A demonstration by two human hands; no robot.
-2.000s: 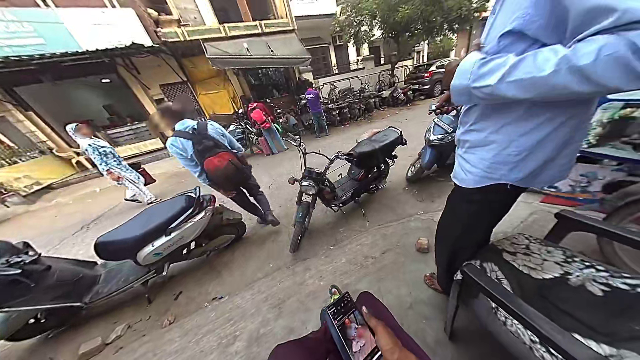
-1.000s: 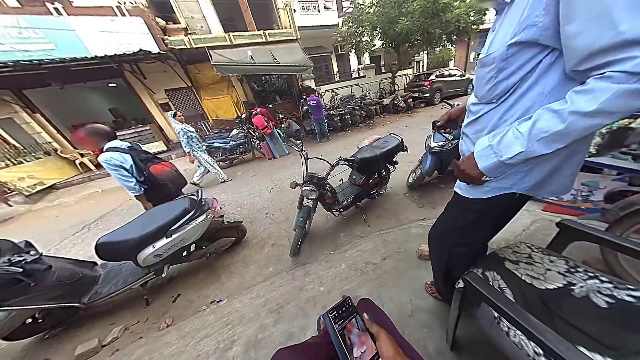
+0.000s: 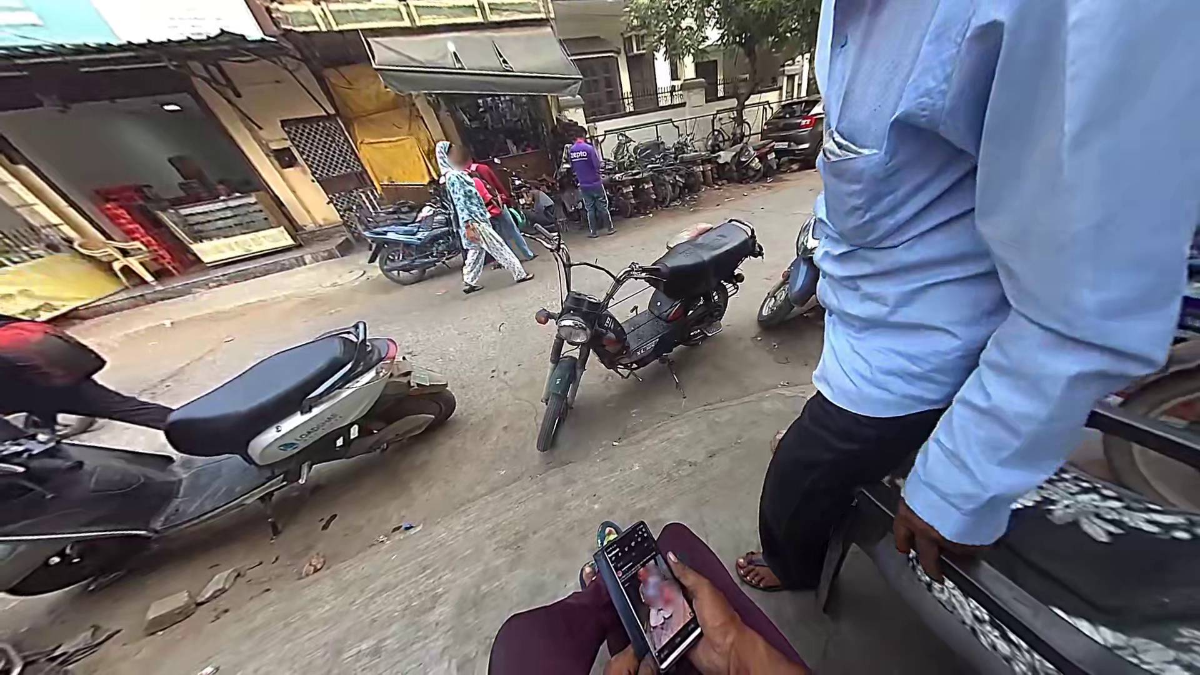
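A smartphone (image 3: 647, 595) with a lit screen rests in my right hand (image 3: 722, 623), whose thumb lies along its right edge. Only a small part of my left hand (image 3: 628, 663) shows, at the phone's lower left corner; its hold is mostly hidden. Beneath the phone are my legs in dark maroon trousers (image 3: 553, 628). The phone has a dark blue cover or flap on its left side.
A person in a light blue shirt (image 3: 919, 225) stands close on the right, one hand on the armrest of a cushioned chair (image 3: 1078, 619). A moped (image 3: 656, 323) stands ahead, a scooter (image 3: 272, 403) at left. Beyond are walkers, shops and parked motorcycles.
The person in blue has come nearer and lowered a hand to the armrest. The walker with the backpack has moved left, partly out of view; the one in a headscarf has moved right.
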